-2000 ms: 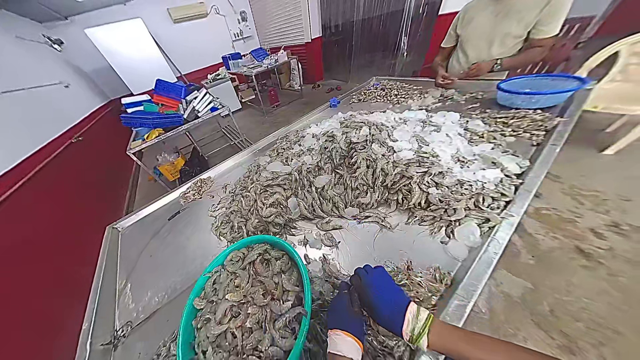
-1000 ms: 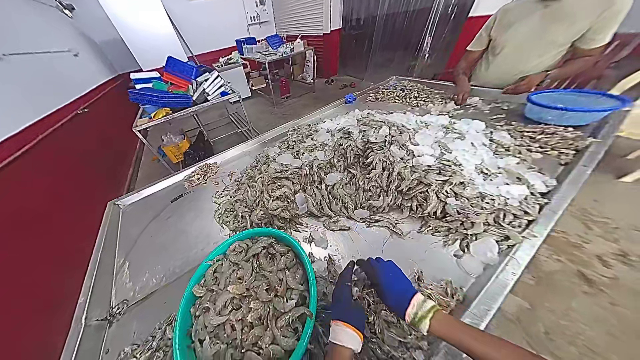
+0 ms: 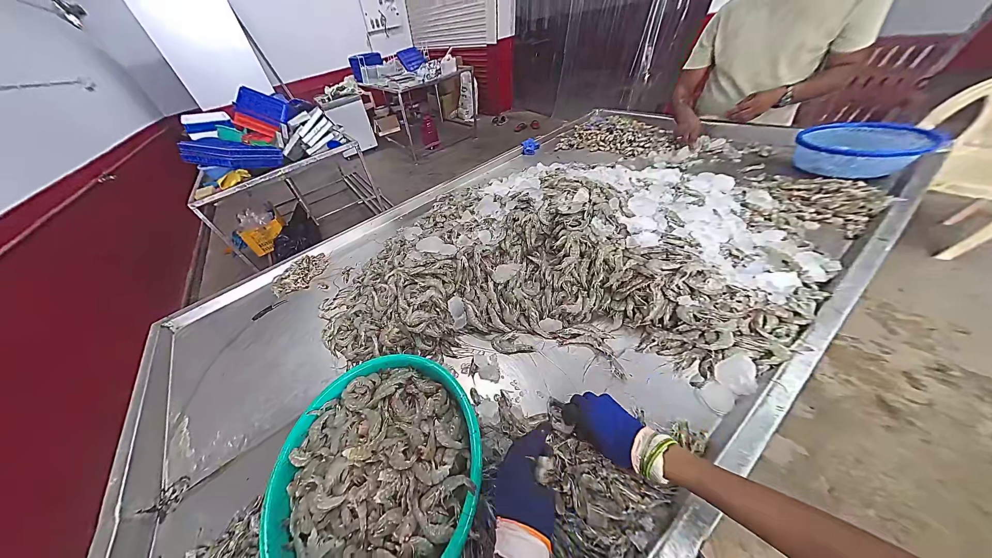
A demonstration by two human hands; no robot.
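Raw shrimp (image 3: 542,271) mixed with ice (image 3: 697,225) lie heaped across the steel table. At the near edge, a green plastic basin (image 3: 474,434) holds many shrimp. Just right of its rim is my left hand (image 3: 527,477), in a blue glove, over a nearer pile of shrimp (image 3: 604,504). My right hand (image 3: 608,426), also blue-gloved, touches the same pile, its fingers bent close to the left fingertips. Whether either hand grips a shrimp is hidden by the gloves and the pile.
A person (image 3: 775,54) stands at the far side with a hand on small shrimp. A blue basin (image 3: 868,151) sits at the far right corner. A dark thin tool (image 3: 269,310) lies near the left edge. Beyond are a rack of trays (image 3: 232,155) and a plastic chair (image 3: 961,147).
My hands have shifted slightly over the near pile, staying close together. The person across the table has moved an arm. The view has turned a little.
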